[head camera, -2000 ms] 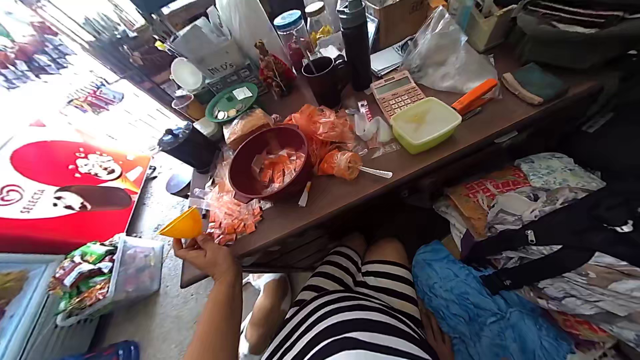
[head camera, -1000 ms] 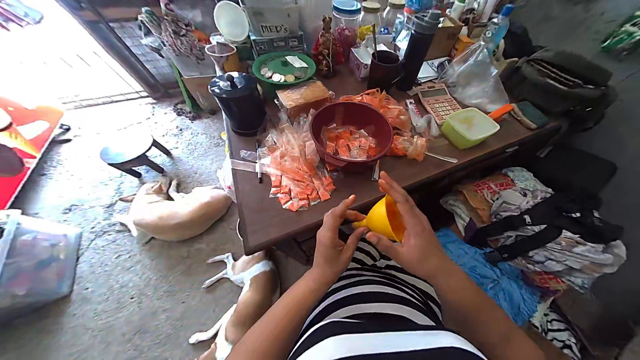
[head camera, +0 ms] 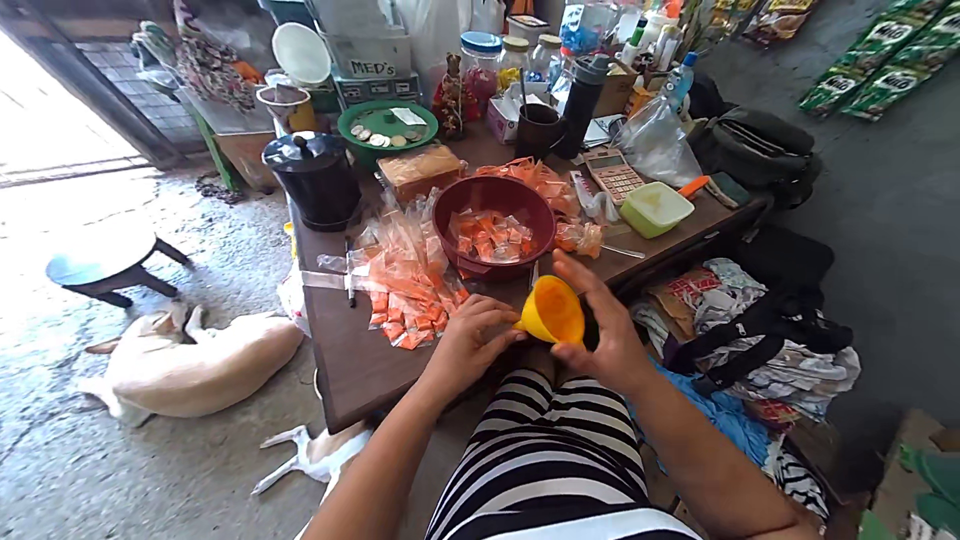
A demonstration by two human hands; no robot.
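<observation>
A yellow plastic funnel [head camera: 553,310] is held between my hands, its mouth tilted toward me and to the right, with orange residue inside. The fingertips of my left hand [head camera: 474,339] pinch its narrow spout. My right hand [head camera: 606,336] holds the wide rim between thumb and fingers. Just beyond the funnel stands a dark red plastic bowl [head camera: 495,266] with small clear packets of orange contents [head camera: 491,234]. More orange packets [head camera: 409,304] lie heaped left of the bowl, and orange-filled plastic bags [head camera: 536,178] lie behind it.
On the brown table [head camera: 337,375] are a black lidded container [head camera: 313,180], a green tray with coins [head camera: 386,112], a calculator [head camera: 613,174], a light green tub [head camera: 656,210] and a dark tumbler [head camera: 583,105]. Dogs [head camera: 202,364] lie on the floor beside a stool [head camera: 105,259]. Clothes [head camera: 795,375] are piled at right.
Two seconds ago my left hand alone held the funnel at the table's left edge. It then came in front of me, and my right hand took hold too. The view has swung strongly.
</observation>
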